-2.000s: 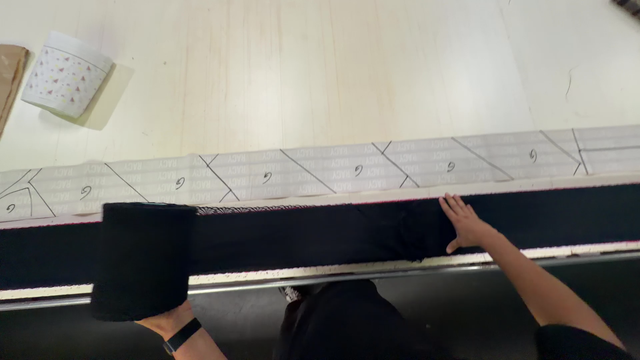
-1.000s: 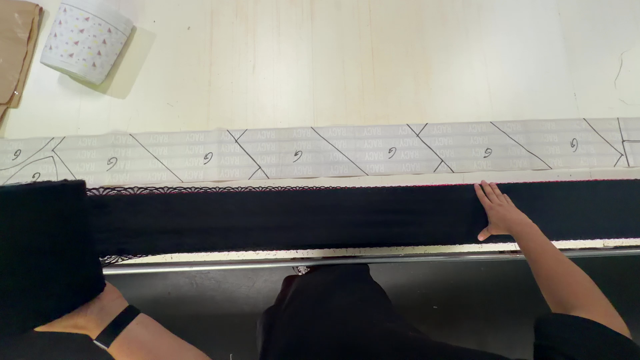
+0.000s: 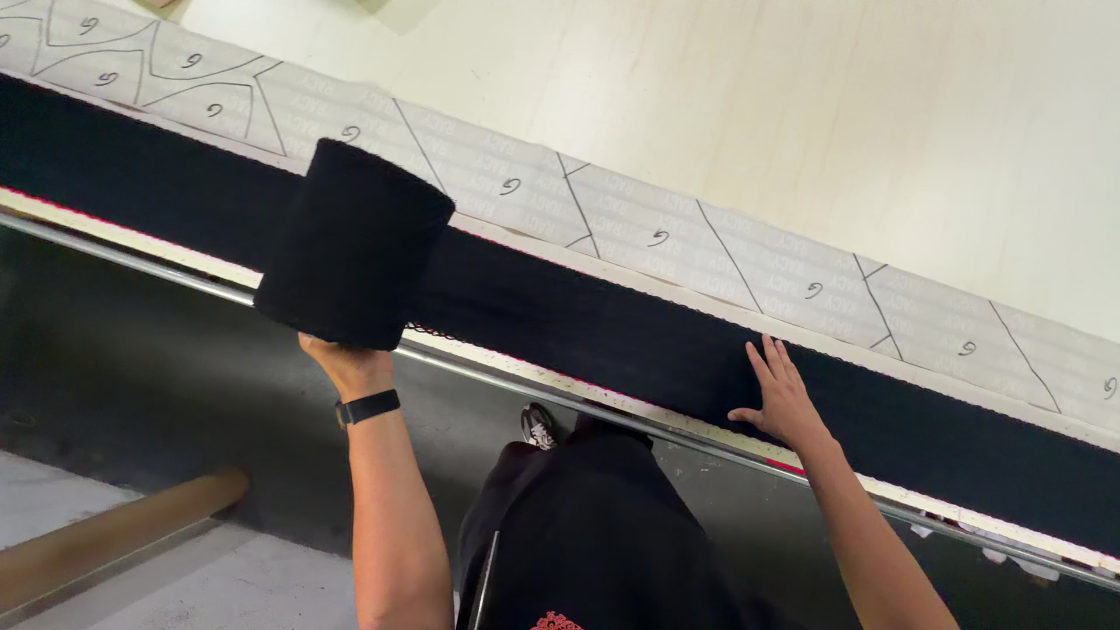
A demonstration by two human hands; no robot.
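A wide roll of black lace-edged fabric (image 3: pixel 354 245) is held at its lower end by my left hand (image 3: pixel 350 363), whose fingers are partly hidden under the roll. The roll is above a long flat strip of black fabric (image 3: pixel 577 315) that lies along the table's near edge. My right hand (image 3: pixel 779 394) rests palm down on that strip, fingers spread, right of the roll. Between them the strip lies fairly flat. Beyond the strip runs a band of pale paper (image 3: pixel 630 210) with drawn pattern lines and marks.
The pale tabletop (image 3: pixel 787 105) extends behind the paper. A metal rail (image 3: pixel 490 376) follows the near edge. Below are a shoe (image 3: pixel 538 426) on one foot and, at the lower left, a brown tube (image 3: pixel 131 534).
The roll and my left hand first moved left along the strip, then came back into fuller view. My right hand has stayed on the strip. The view has turned strongly.
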